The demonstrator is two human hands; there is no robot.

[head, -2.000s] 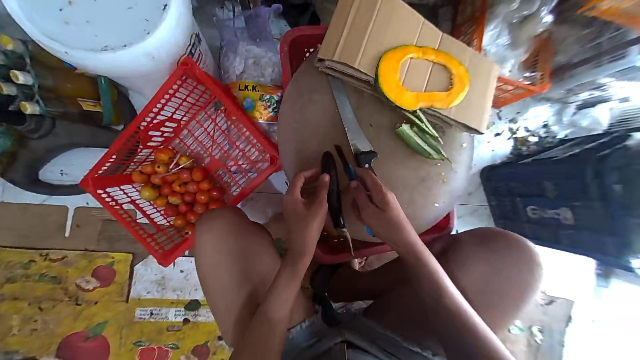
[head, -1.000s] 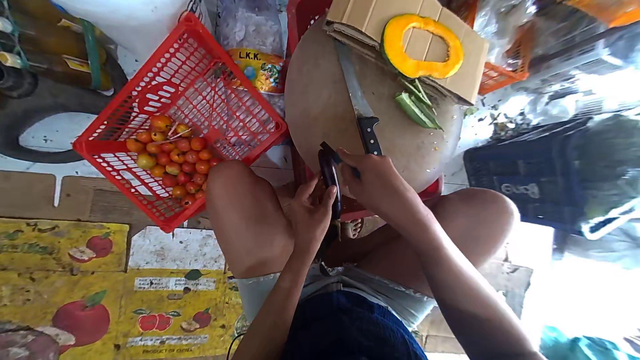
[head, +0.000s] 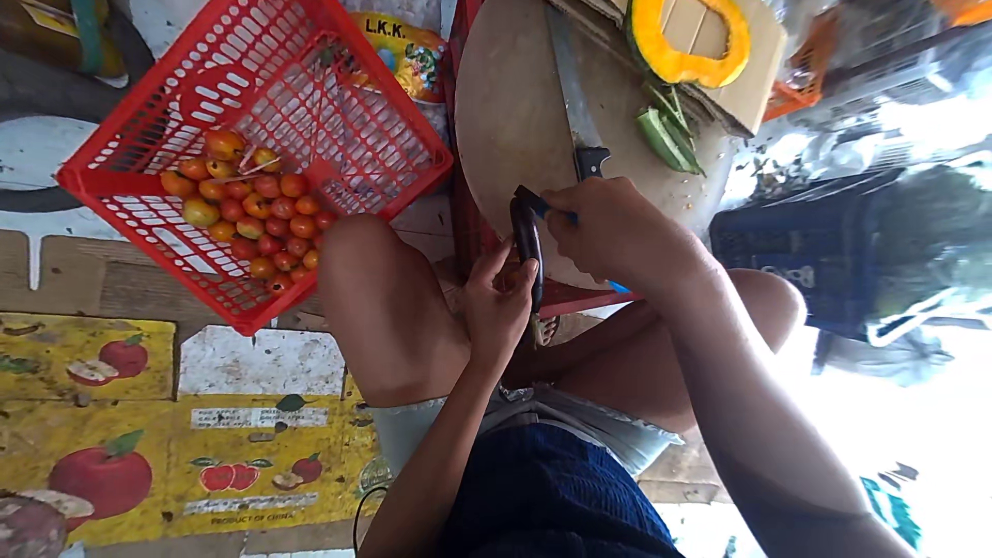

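Observation:
My left hand (head: 500, 302) holds a slim dark eggplant (head: 528, 240) near its lower part, its pale stem end pointing down. My right hand (head: 601, 225) grips a small tool with a blue handle and a dark head (head: 530, 197); whether it is a peeler or a small knife I cannot tell. That head is at the eggplant's upper end. Beyond, on the round board (head: 511, 101), lies a large knife (head: 573, 93) with a black handle. Green vegetable pieces (head: 668, 142) lie to its right. A cut pumpkin ring (head: 643, 46) rests on folded cardboard (head: 756, 85).
On the left a red plastic basket (head: 260, 322) holds several small tomatoes (head: 256, 205). A yellow printed bag (head: 407, 58) is beyond it. A dark blue crate (head: 790, 240) stands on the right. Printed yellow cardboard (head: 256, 457) covers the floor at lower left.
The right hand and its small tool have shifted to the eggplant's upper end; two seconds ago they were beside it. The left hand still holds the eggplant. The view has moved.

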